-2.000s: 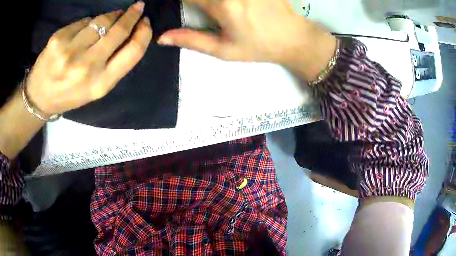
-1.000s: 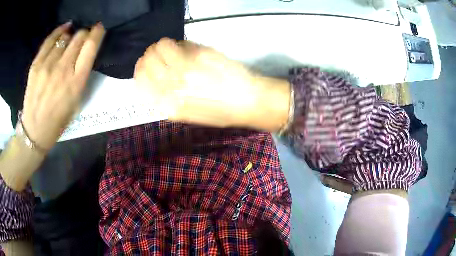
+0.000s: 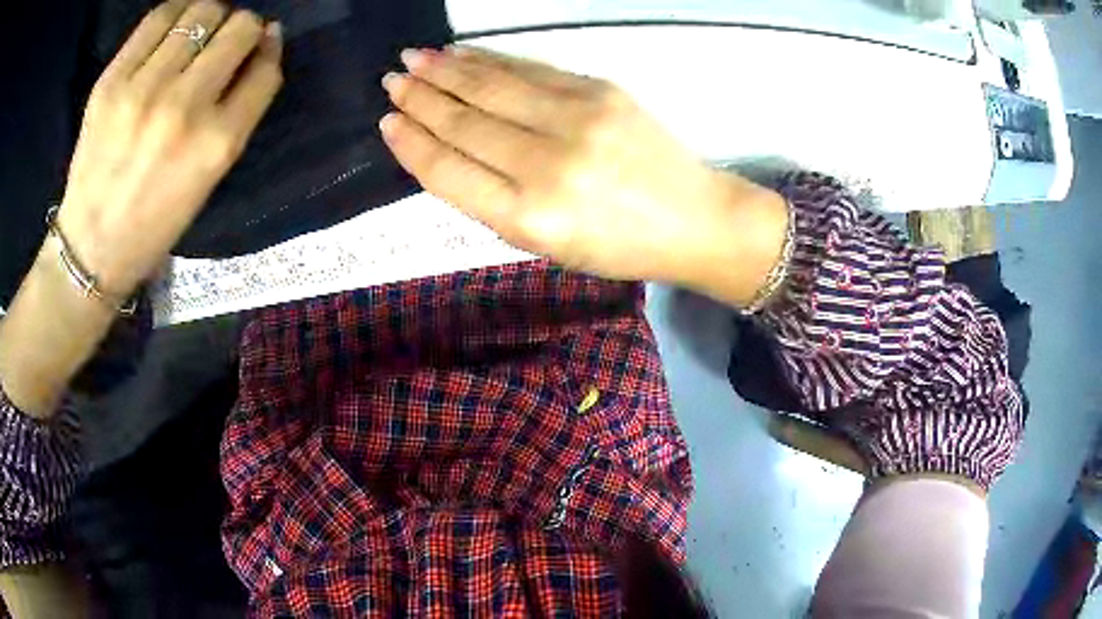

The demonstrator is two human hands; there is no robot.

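Observation:
A black garment [image 3: 332, 133] lies on the white machine bed [image 3: 713, 97] at the upper left, with a pale stitch line near its lower edge. My left hand [image 3: 181, 133] rests on the cloth, back up, with its fingers slightly bent; whether it pinches cloth is hidden. My right hand [image 3: 544, 157] is at the right edge of the cloth, back up, with its fingers stretched out and fingertips at the cloth. Its palm and thumb are hidden, so I cannot tell if it holds something. The needle area is out of view.
The bed's front edge carries ruler marks [image 3: 260, 272]. A control panel [image 3: 1019, 125] sits at its right end. A dark heap [image 3: 997, 314] lies on a wooden stool [image 3: 955, 230] at the right, partly behind my sleeve. A red plaid apron [image 3: 459, 423] covers my lap.
The black cloth's lower edge has shifted and now shows a stitch line. Since one second ago my right hand has moved right and its fingers have stretched out. My left hand has moved slightly up.

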